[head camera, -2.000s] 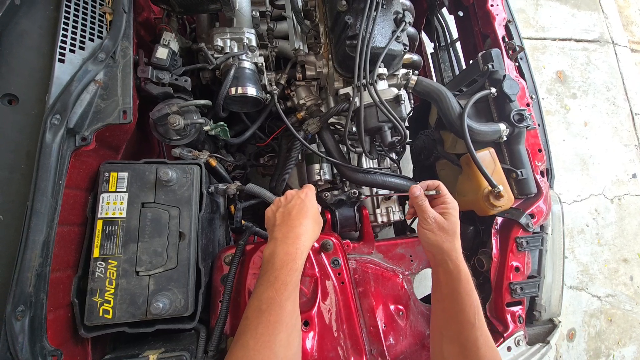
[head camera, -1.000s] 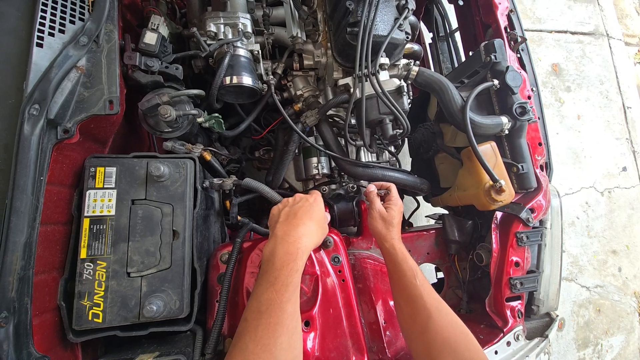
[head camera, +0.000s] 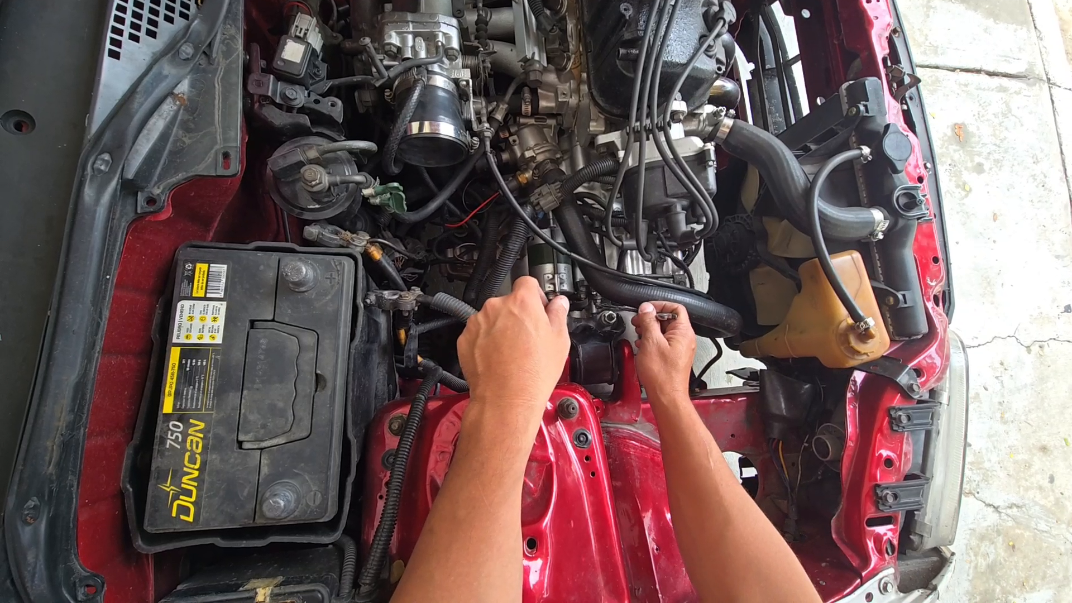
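Observation:
My left hand is curled over the engine bay, its fingertips beside a metal cylindrical part; its fingers hide whatever they touch. To its right, my right hand pinches a small dark metal piece between thumb and fingers. That piece is mostly covered, so its kind cannot be told. Just above the right hand runs a thick black rubber hose, with a thin black cable crossing near it. Below and between the hands is the red painted inner fender.
A car battery sits in a black tray at left. Spark plug wires hang over the engine. At right are a radiator hose, a yellowed plastic reservoir and the radiator's end tank. A corrugated conduit runs beside the battery.
My right hand has moved left from the hose's free-looking right end, toward my left hand, then slightly back to the right. My left hand stays in about the same area.

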